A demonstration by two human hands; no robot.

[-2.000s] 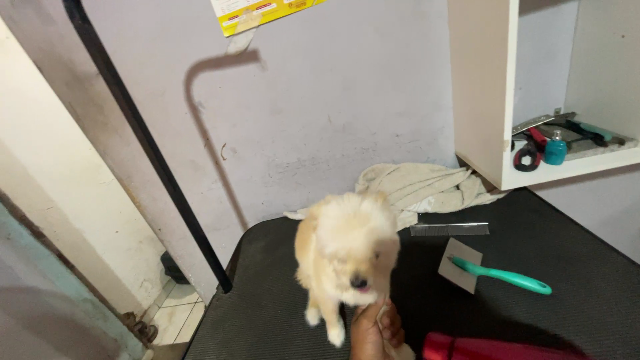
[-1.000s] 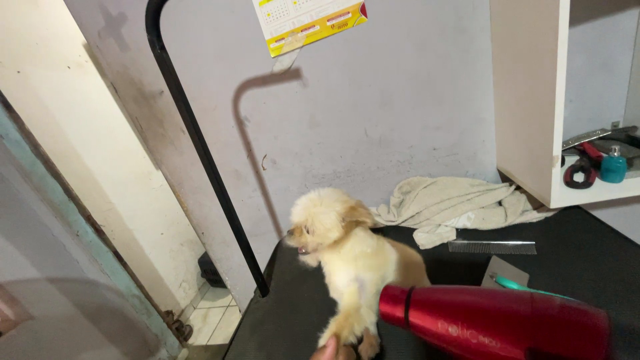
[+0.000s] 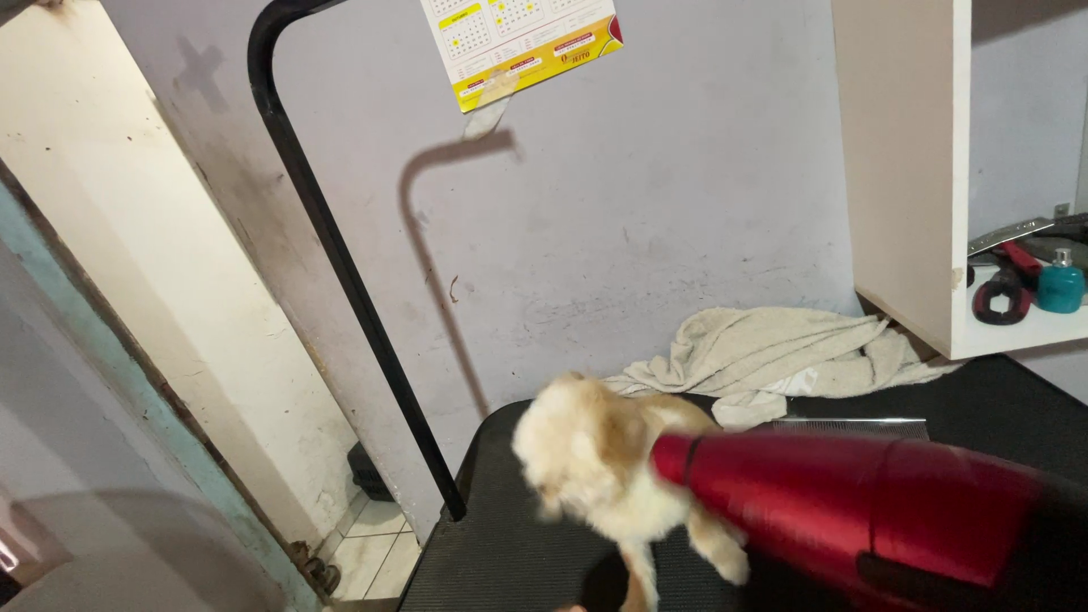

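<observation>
A small cream-coloured dog stands on the black ribbed table, its head lowered and turned left, slightly blurred. A red hair dryer reaches in from the right, with its nozzle close beside the dog's neck and shoulder. My right hand is out of view, so its grip is hidden. Of my left hand only a fingertip shows at the bottom edge, near the dog's front leg; whether it touches the leg cannot be told. Behind the dryer a metal comb lies partly covered.
A black bent metal arm rises from the corner of the table. Against the wall lies a crumpled beige towel. At right, a white shelf holds a teal bottle and several tools. A calendar hangs above.
The dryer has come further into view from the lower right and now covers the slicker brush. The dog has gone from facing forward to head down and left. Less of my left hand shows.
</observation>
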